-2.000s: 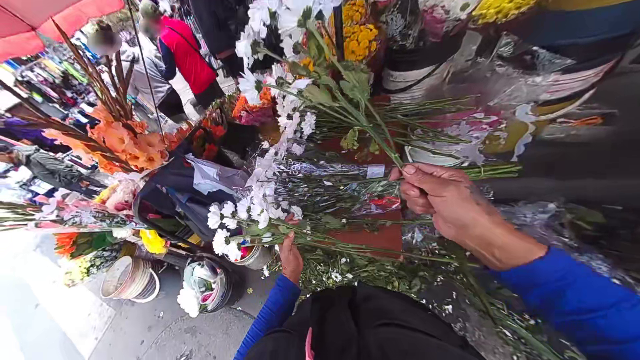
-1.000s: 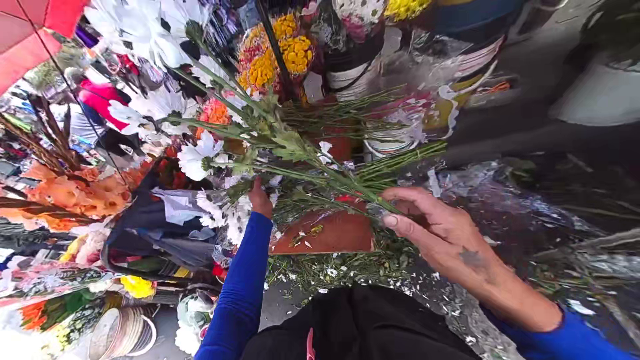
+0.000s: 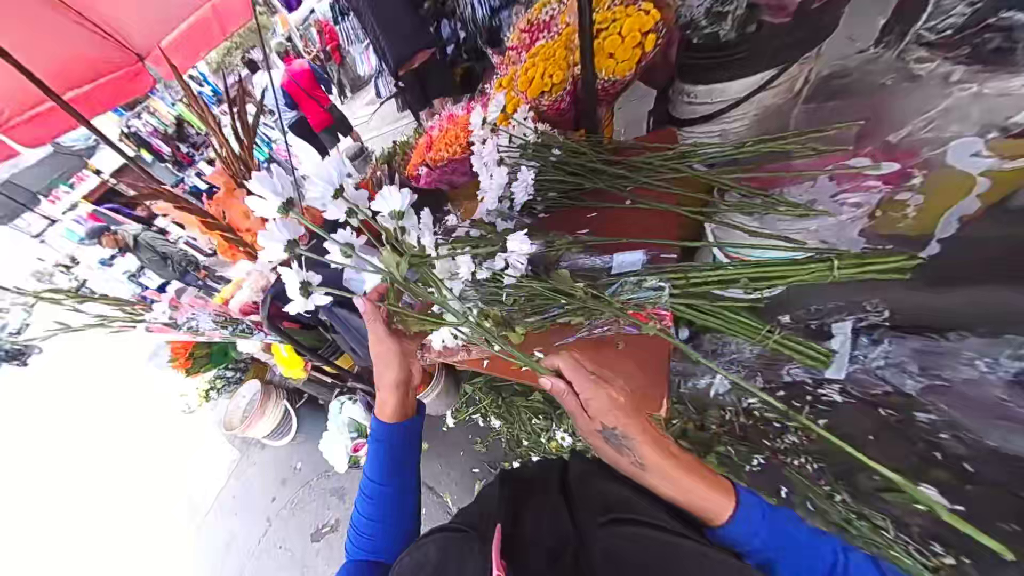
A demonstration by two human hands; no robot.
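Note:
My right hand (image 3: 588,392) is closed on the green stems of a spray of white daisy-like flowers (image 3: 324,204). The blooms spread to the upper left. Touching the spray just below its blooms is my left hand (image 3: 388,340), raised with its palm toward the stems; whether it grips any of them is unclear. Beyond both hands, more white flowers (image 3: 500,172) lie on a reddish-brown board (image 3: 632,360). Their cut stems (image 3: 800,270) stick out past its right side, some bundled. One long stem (image 3: 840,460) slants down to the lower right.
Wrapped yellow flowers (image 3: 544,72) stand behind a dark pole (image 3: 588,72). White buckets (image 3: 260,412) and a black bag lie left. Cut greenery (image 3: 512,412) litters the ground under the board. A red umbrella (image 3: 112,56) hangs upper left. A person in a red vest (image 3: 308,92) is farther off.
The white spray in my right hand has come down and away from the view, its blooms now near my left hand. Both hands have shifted position. The view has turned somewhat.

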